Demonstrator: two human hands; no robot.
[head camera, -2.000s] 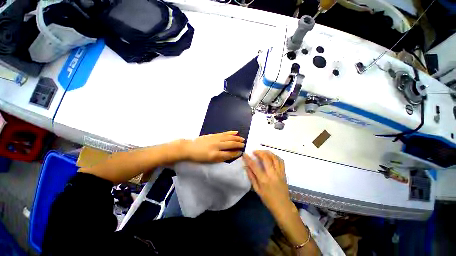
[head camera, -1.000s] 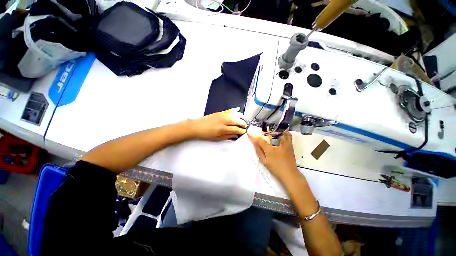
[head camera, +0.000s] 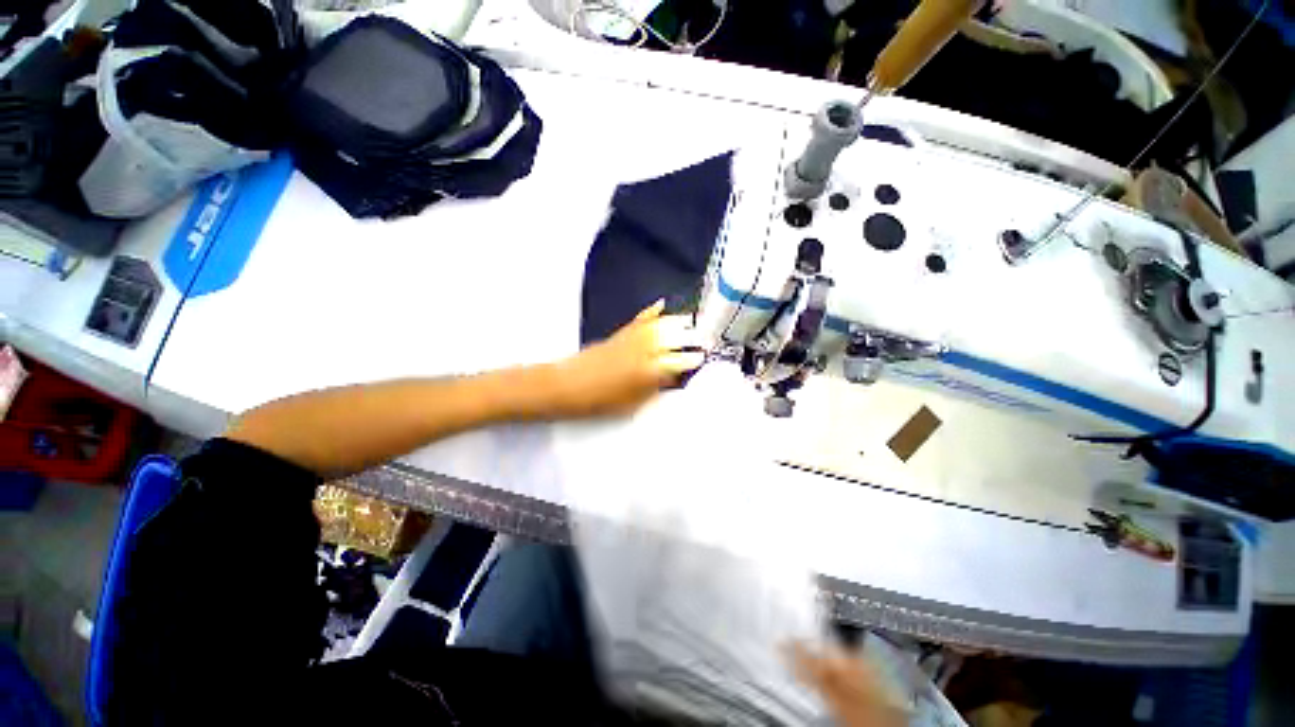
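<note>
A dark panel (head camera: 656, 244) lies on the white table left of the machine head, reaching to the needle area. My left hand (head camera: 632, 365) rests on its near end beside the presser foot (head camera: 731, 351), fingers pressed down on the fabric. White fabric (head camera: 675, 526) runs from the presser foot over the table's front edge and is partly blurred. My right hand (head camera: 849, 685) is low at the fabric's lower right edge, strongly blurred; its fingers and hold cannot be made out. The white sewing machine head (head camera: 980, 270) stands to the right.
A stack of cut panels (head camera: 386, 88) and a loose black and white bundle (head camera: 156, 121) lie upper left. Thread snips (head camera: 1132, 536) and a brown patch (head camera: 913, 433) lie to the right. A blue crate (head camera: 121, 568) and red crate (head camera: 64, 426) stand below left.
My right hand has moved from beside the needle down toward my lap. The white fabric now stretches lower and further right. My left hand stays by the presser foot.
</note>
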